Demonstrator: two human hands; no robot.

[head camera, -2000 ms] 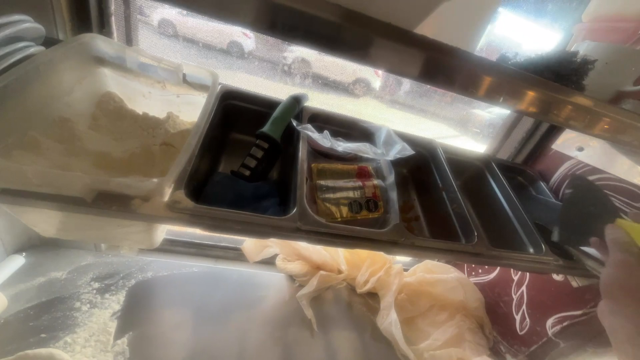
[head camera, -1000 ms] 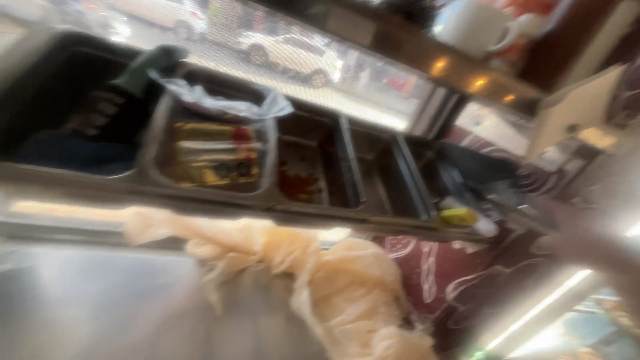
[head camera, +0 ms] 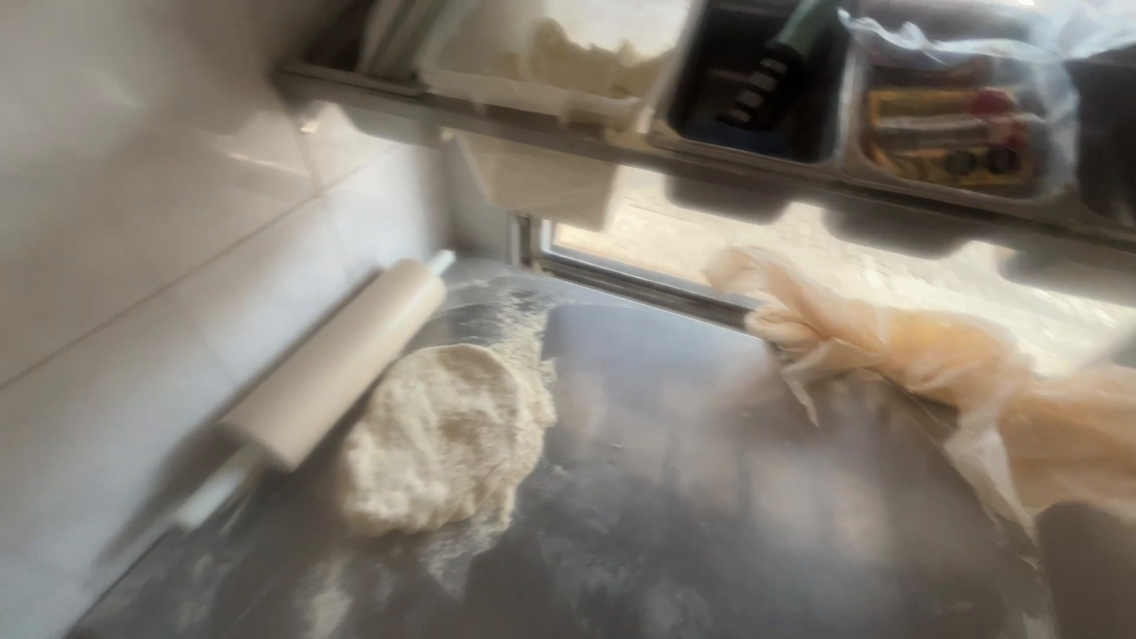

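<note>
Neither of my hands shows in the head view now. A floured, flattened piece of dough [head camera: 435, 435] lies on the metal worktop [head camera: 674, 497], with loose flour around it. Close along its left side, a thick rolling pin [head camera: 337, 364] with pale handles rests slantwise by the tiled wall. At the right, a crumpled, translucent orange plastic bag [head camera: 950, 355] lies along the worktop's far edge; what it holds cannot be made out. The picture is blurred.
Above the worktop runs a metal rack [head camera: 737, 169] holding a white tub of flour [head camera: 568, 71], a dark metal pan with a green-handled tool [head camera: 803, 31], and a pan with yellow packets [head camera: 941, 133]. The tiled wall [head camera: 142, 293] bounds the left side.
The view has swung left and down, bringing the dough and rolling pin into sight. The hand at the right edge two seconds ago is out of the frame.
</note>
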